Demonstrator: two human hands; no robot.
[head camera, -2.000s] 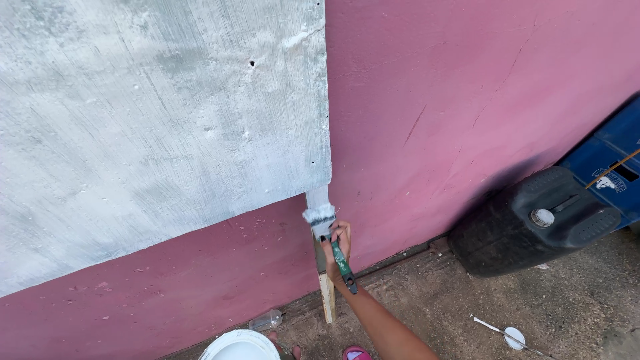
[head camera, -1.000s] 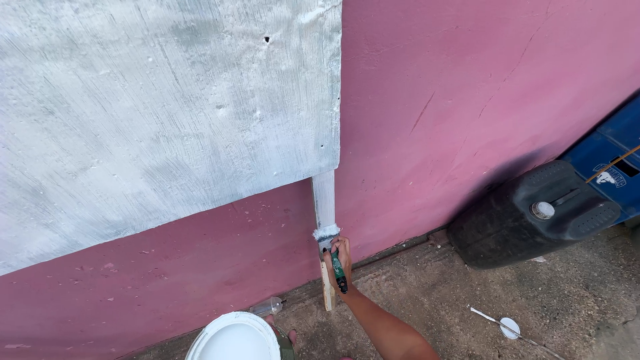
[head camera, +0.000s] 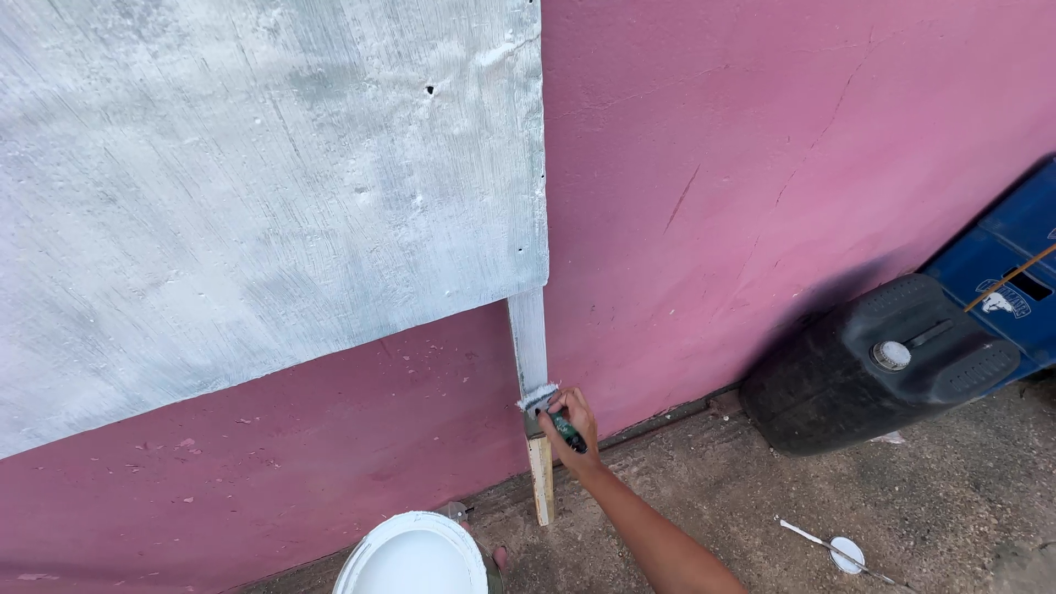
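Note:
My right hand (head camera: 575, 429) grips the green handle of a paintbrush (head camera: 542, 406). Its white-loaded bristles touch a wooden post (head camera: 529, 342) beneath a large white-painted panel (head camera: 272, 190). Above the brush the post is white; its lowest part shows bare, yellowish wood. At the bottom edge of the view, left of the post, is an open bucket of white paint (head camera: 417, 561). My left hand is not visible.
Behind the panel runs a pink wall (head camera: 701, 206). A black plastic drum (head camera: 825, 388) and a blue plastic container (head camera: 1015, 272) stand at right. On the concrete floor lie a paint-covered stick (head camera: 813, 536) and a white round lid (head camera: 846, 554).
My right hand and the brush have moved down the post, away from the panel's lower edge. More of the post above the bristles now shows white.

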